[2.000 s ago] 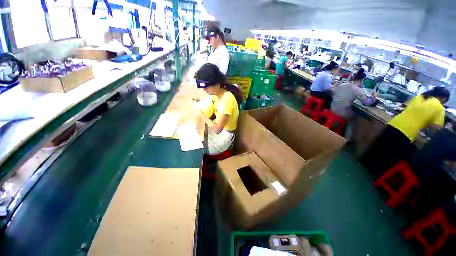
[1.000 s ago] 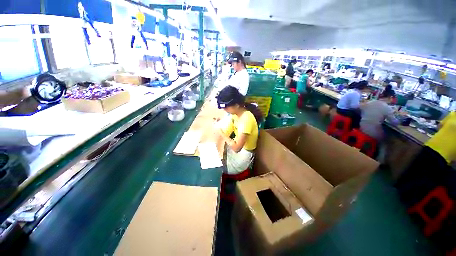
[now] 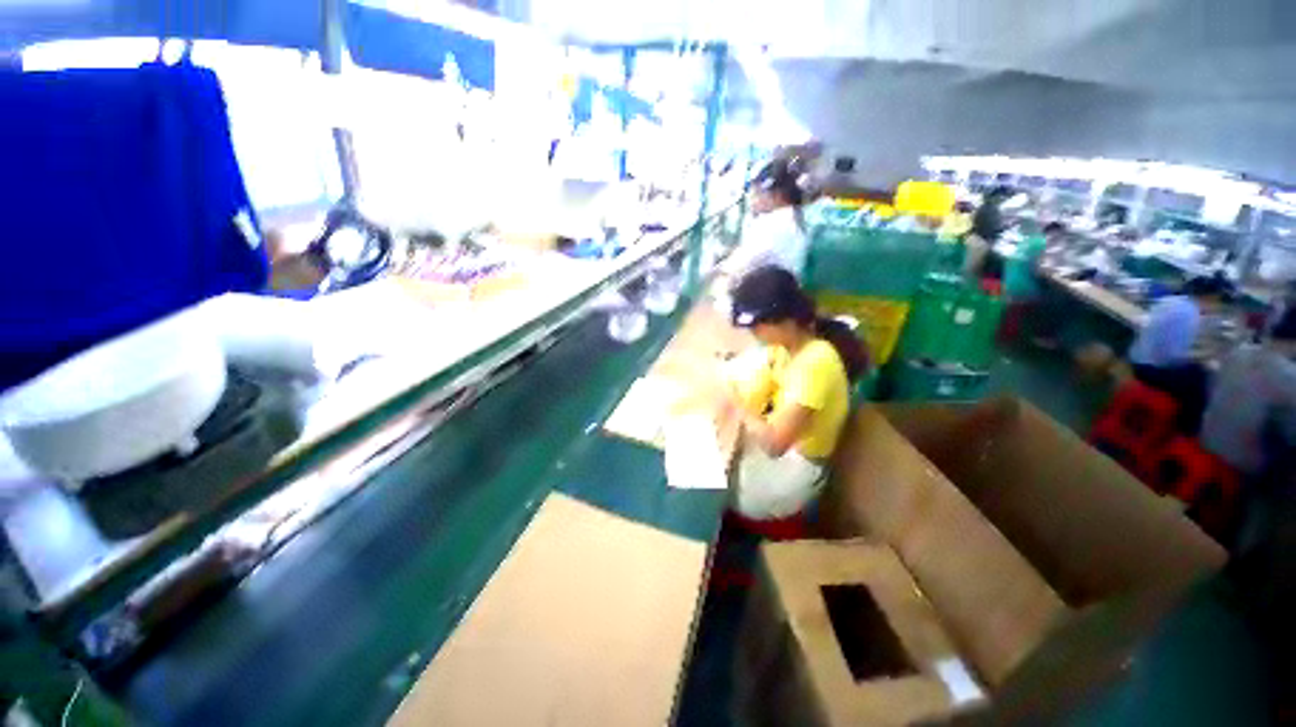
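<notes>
Neither of my hands is in the picture. A flat tan cardboard sheet (image 3: 569,618) lies nearest in front of me on the green bench, cut off by the lower edge. The dark green conveyor belt (image 3: 427,547) runs beside it on the left and away from me. Clear containers with white bases (image 3: 627,325) stand far along the belt, small and blurred.
A person in yellow (image 3: 807,398) sits beyond the cardboard, by pale sheets (image 3: 695,450). A large open cardboard carton (image 3: 1052,497) stands on the right. A cluttered white shelf (image 3: 427,320) with a fan (image 3: 354,249) runs along the left.
The view has swung to the left, so the cardboard, the seated person and the carton now lie further right. A blue cloth-like panel and a white rounded object have come into view at left.
</notes>
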